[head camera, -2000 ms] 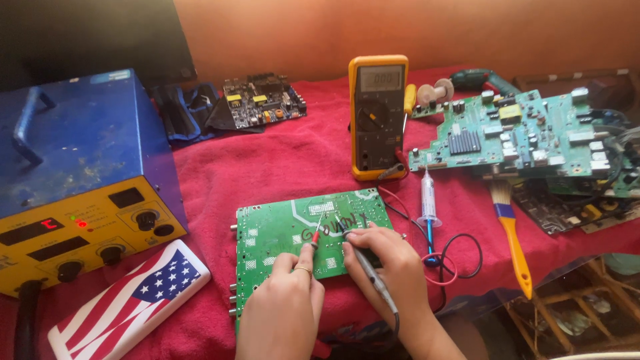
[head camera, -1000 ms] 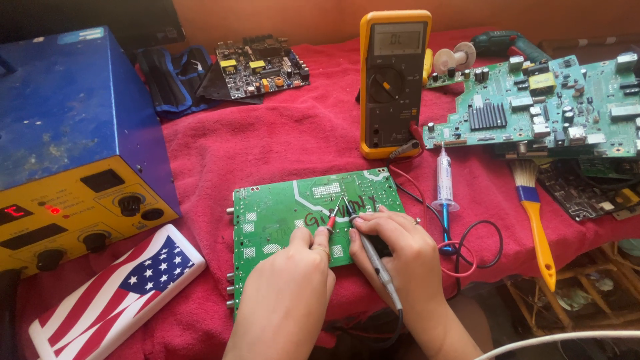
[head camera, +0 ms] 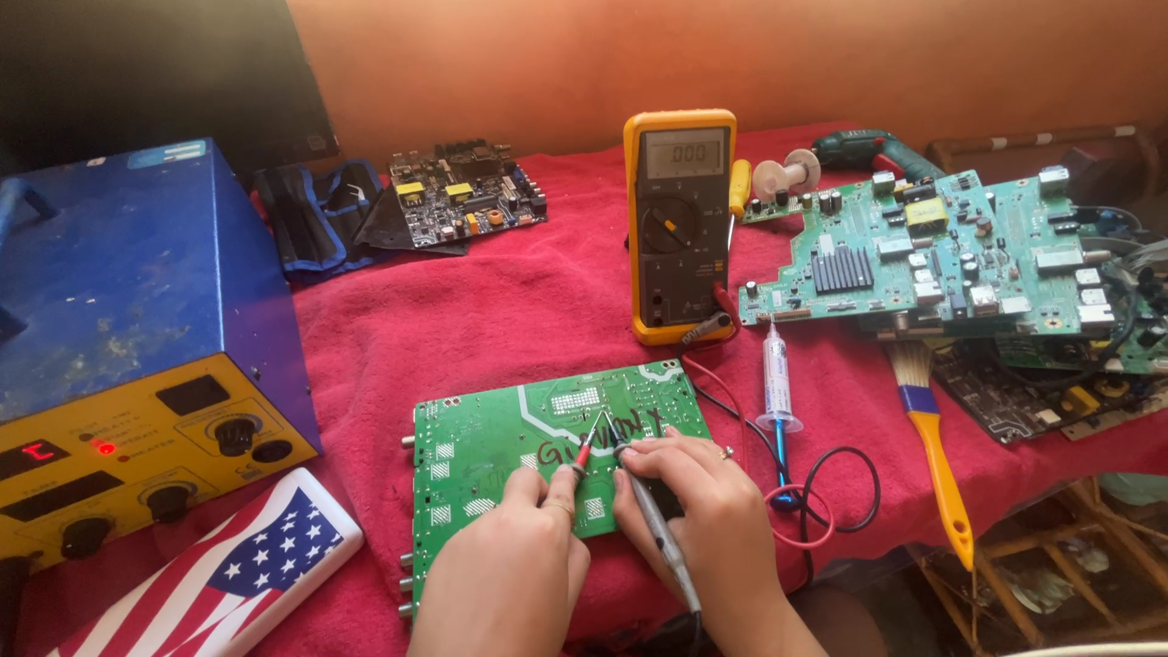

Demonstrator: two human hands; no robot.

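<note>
My left hand (head camera: 516,566) grips a red multimeter probe (head camera: 584,452), its tip near the upper middle of a green circuit board (head camera: 493,429). In my right hand (head camera: 707,511) is a grey and black probe (head camera: 662,529), whose tip points at nearly the same spot. Whether either tip touches metal cannot be told. The board lies underside up on a red cloth, with black handwriting across it. A yellow-cased digital multimeter (head camera: 680,228) stands upright behind it, red and black leads running from its base; its display reads zeros.
A blue and yellow rework station (head camera: 265,365) and a flag-patterned case (head camera: 228,575) sit at left. Farther back are a tool pouch (head camera: 319,214) and a black board (head camera: 465,196). To the right lie a syringe (head camera: 776,379), a brush (head camera: 935,465), stacked green boards (head camera: 922,246) and a solder spool (head camera: 785,175).
Both hands stay over the board with the probes held, their tips close together. The multimeter's display, unclear one second ago, now shows zeros. The view has shifted.
</note>
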